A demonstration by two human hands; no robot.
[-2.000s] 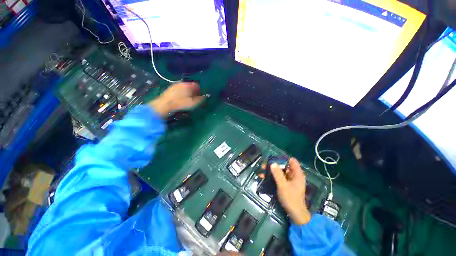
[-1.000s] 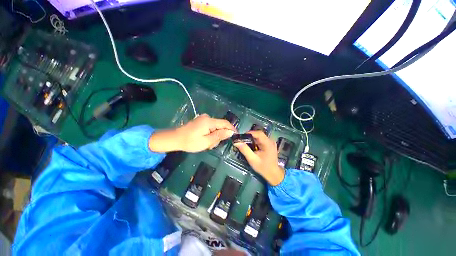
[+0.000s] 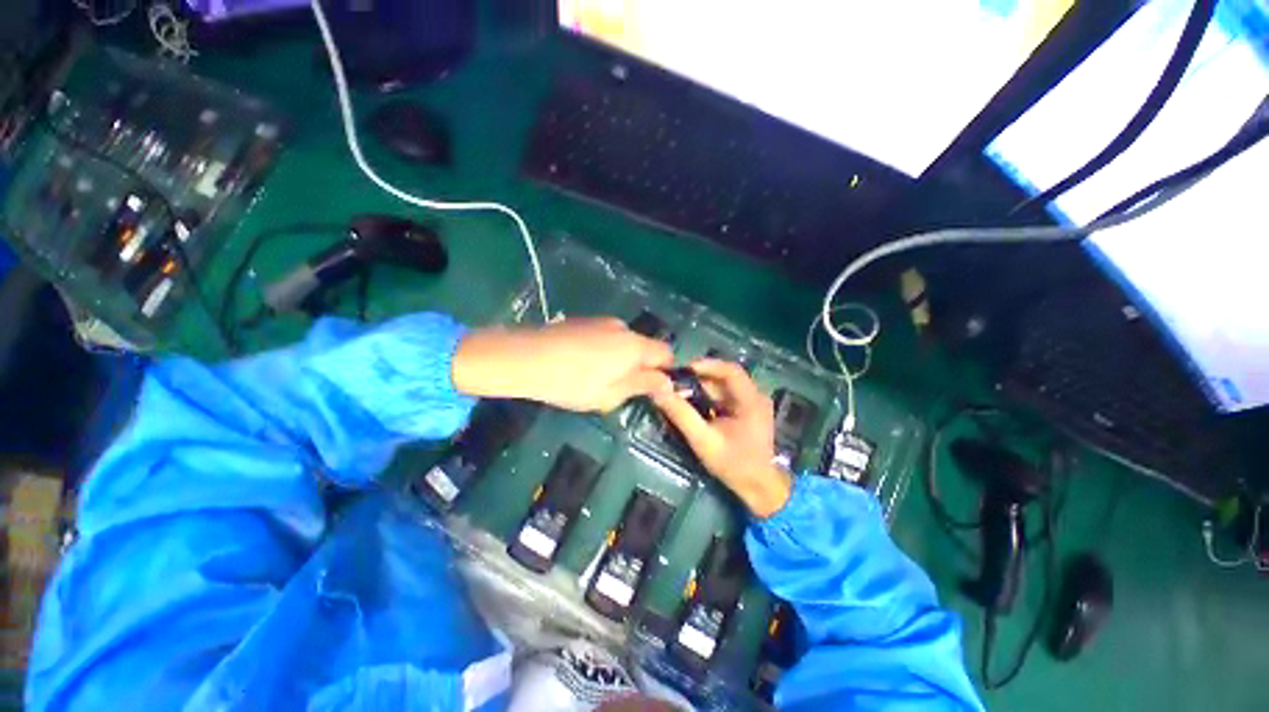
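My right hand holds a black handheld unit above the clear blister tray. My left hand meets the unit's end with its fingertips; a white cable runs down to this hand, and its plug is hidden by the fingers. Several black units with white labels lie in the tray pockets, one of them at the front. Another unit at the tray's right side has a thin white cable plugged into its top end.
A barcode scanner lies left of the tray, another right of it beside a black mouse. A second mouse is near the left monitor. A filled tray is at the far left. A keyboard lies below bright monitors.
My left hand went from the back of the bench to the unit, bringing the white cable. In the last second it moved slightly right, closer against the unit. My right hand still holds the unit.
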